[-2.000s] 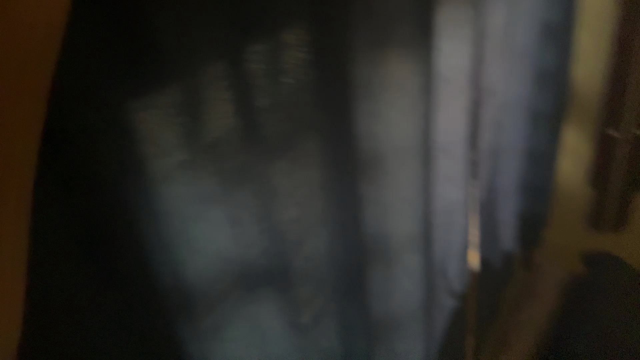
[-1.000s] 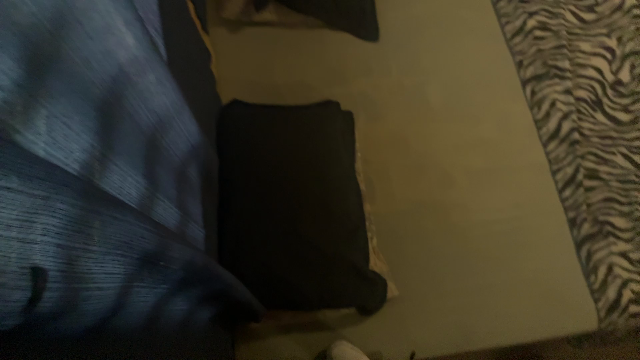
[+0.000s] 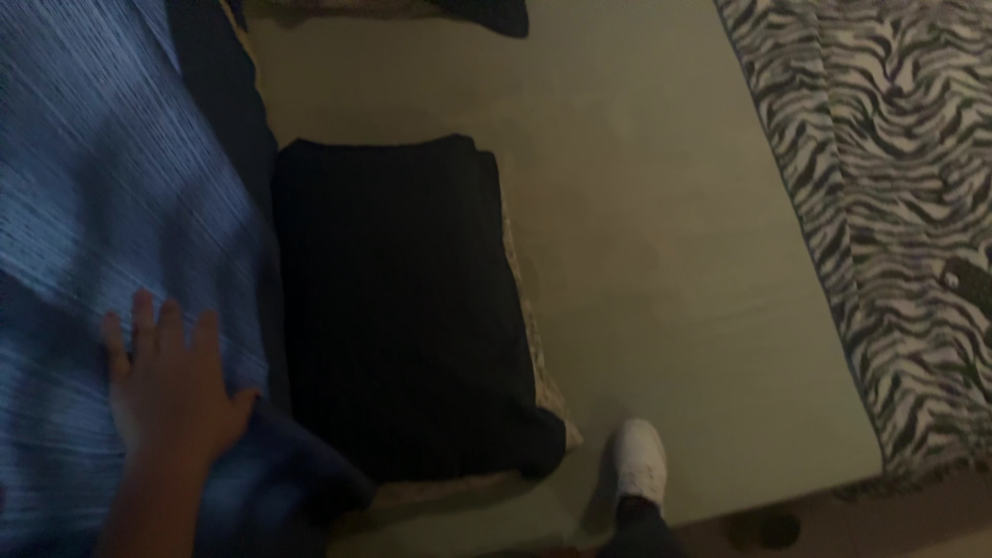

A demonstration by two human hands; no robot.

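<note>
My left hand [image 3: 174, 395] lies spread, palm down, on a blue striped cloth [image 3: 70, 194] at the left, its fingers apart and holding nothing. The cloth's lower corner reaches beside a folded dark cloth [image 3: 403, 310], which rests on a pale green sheet or mat [image 3: 666, 256]. Along the right and lower edges of the dark cloth, a light patterned fabric [image 3: 525, 310] shows from beneath it. My right hand is out of the frame.
A zebra-patterned cloth [image 3: 899, 194] runs down the right side, with a dark object [image 3: 969, 287] on it. A white shoe [image 3: 642, 461] stands on the pale sheet's lower part. Another dark item [image 3: 496, 14] lies at the top.
The view has swung widely from a blurred, dark scene to the cloths. My left hand now shows on the blue cloth, where no hand was visible one second ago. The shoe shows more fully.
</note>
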